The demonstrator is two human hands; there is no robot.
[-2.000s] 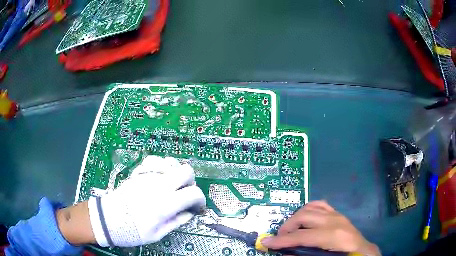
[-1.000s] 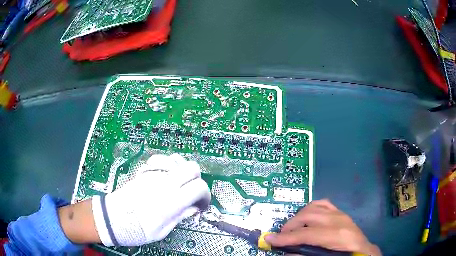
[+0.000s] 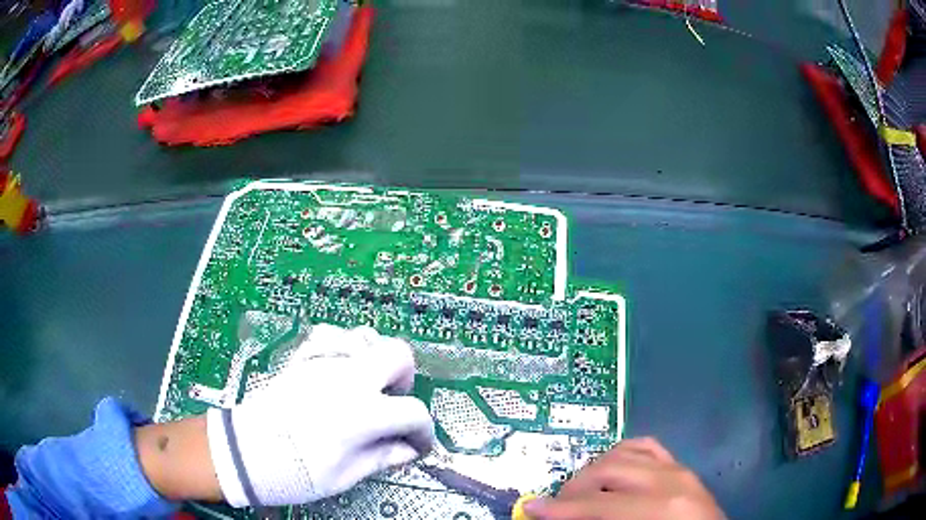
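A large green circuit board [image 3: 406, 239] with a white outline lies in front of me. My left hand [image 3: 320, 416], in a white knit glove, rests over its lower left part with fingers bunched; whether solder wire is between them cannot be seen. My bare right hand [image 3: 630, 488] is at the bottom edge, partly cut off, and grips a soldering iron [image 3: 469, 483] by its yellow-banded handle. The iron's dark tip points left onto silvery pads, close beside the gloved fingertips.
A soldering iron stand [image 3: 812, 381] with a brassy front is right of the board. A blue tool with a yellow end [image 3: 865, 442] lies beyond it, near a red item [image 3: 904, 432]. Another green board [image 3: 244, 46] sits on a red support [image 3: 254, 120] at the upper left.
The view has shifted a little, so the bench items sit lower. The gloved left hand and the iron stay close together over the board's lower part.
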